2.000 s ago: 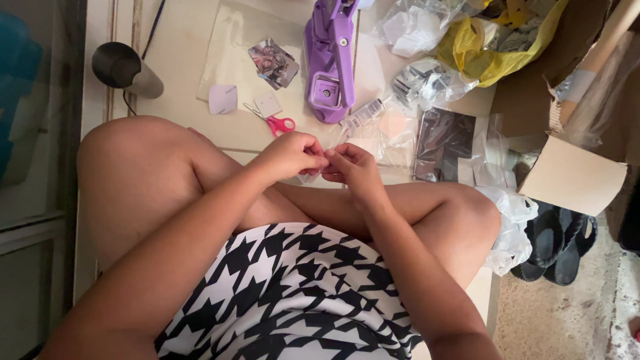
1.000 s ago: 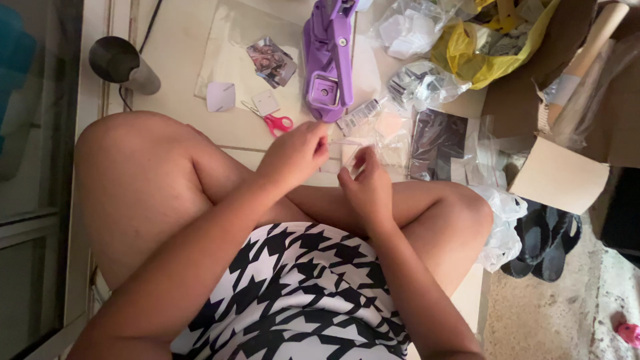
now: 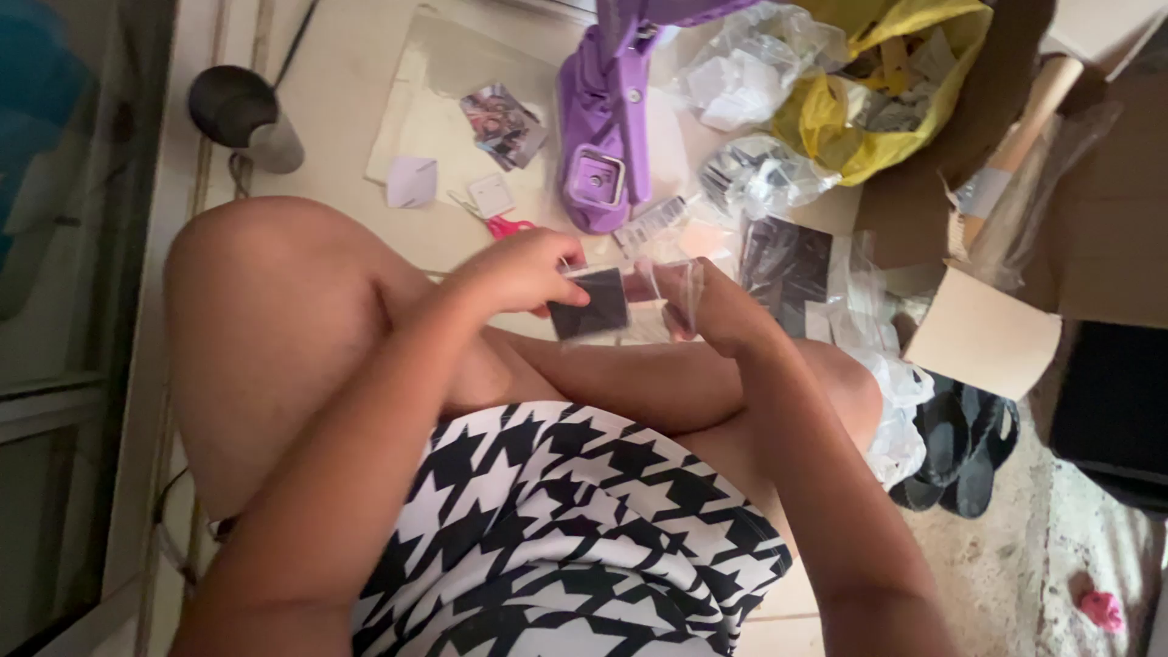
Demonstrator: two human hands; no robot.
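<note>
My left hand (image 3: 525, 274) grips a dark square piece (image 3: 590, 306) between thumb and fingers, above my crossed legs. Just right of it, my right hand (image 3: 707, 301) holds a clear plastic sleeve (image 3: 675, 287); its fingertips are partly behind the film. Beyond my hands stands a purple hand press (image 3: 598, 128) with a square die at its near end. Red-handled scissors (image 3: 506, 226) lie near my left hand, beside a small white square card (image 3: 491, 195) and a pale lilac square of paper (image 3: 411, 182). Printed pictures (image 3: 504, 126) rest farther off on a clear sheet.
A yellow plastic bag (image 3: 844, 137) with scraps, clear bags (image 3: 766, 173) and a dark packet (image 3: 785, 265) lie to the right. Farther right is an open cardboard box (image 3: 985, 328); black footwear (image 3: 967, 447) sits below it. A dark cup (image 3: 246, 119) lies at upper left.
A dark square piece now shows in my left hand, where earlier none was visible. My hands, close together two seconds ago, are now apart, with the clear sleeve in my right hand.
</note>
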